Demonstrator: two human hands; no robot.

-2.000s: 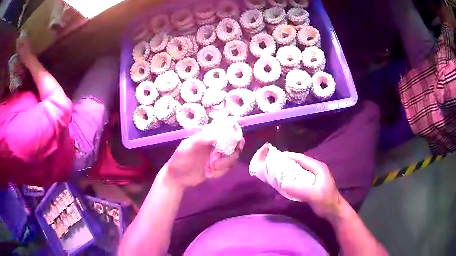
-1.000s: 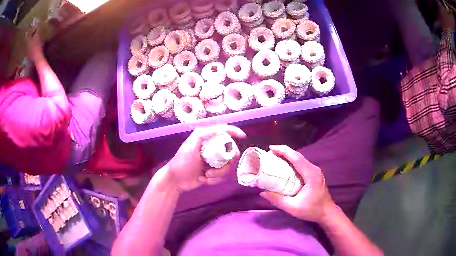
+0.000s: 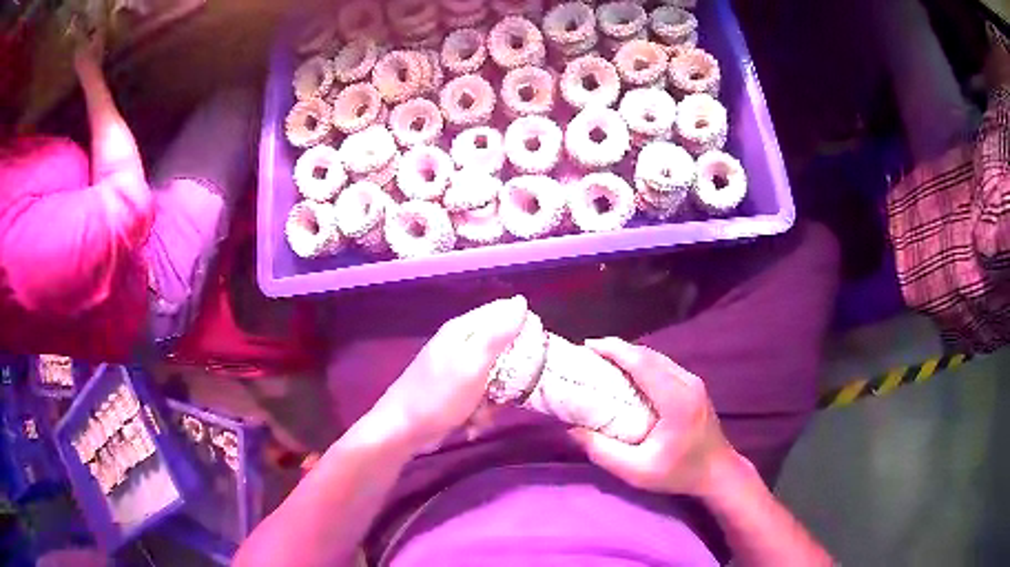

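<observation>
My left hand (image 3: 454, 371) is closed around a pale knobbly ring (image 3: 518, 360); fingers and thumb cover part of it. My right hand (image 3: 662, 415) grips a pale, smoother tube (image 3: 590, 388), with its far end inside the hand. The ring and the tube's left end touch, so the tube's opening is hidden. Both pieces are held above my lap, below the tray. The large blue-violet tray (image 3: 532, 260) holds rows of pale ring stacks (image 3: 599, 202) with dark centre holes.
A person in red (image 3: 67, 233) sits at the left; a plaid sleeve (image 3: 941, 233) shows at the right. Small blue crates (image 3: 166, 493) with pale pieces are at lower left. Yellow-black floor tape (image 3: 892, 380) lies at the right. A brown bench is at upper left.
The ring and tube, held apart one and two seconds ago, now touch end to end. My left hand has moved down from the tray's edge over the two seconds. The view has shifted slightly.
</observation>
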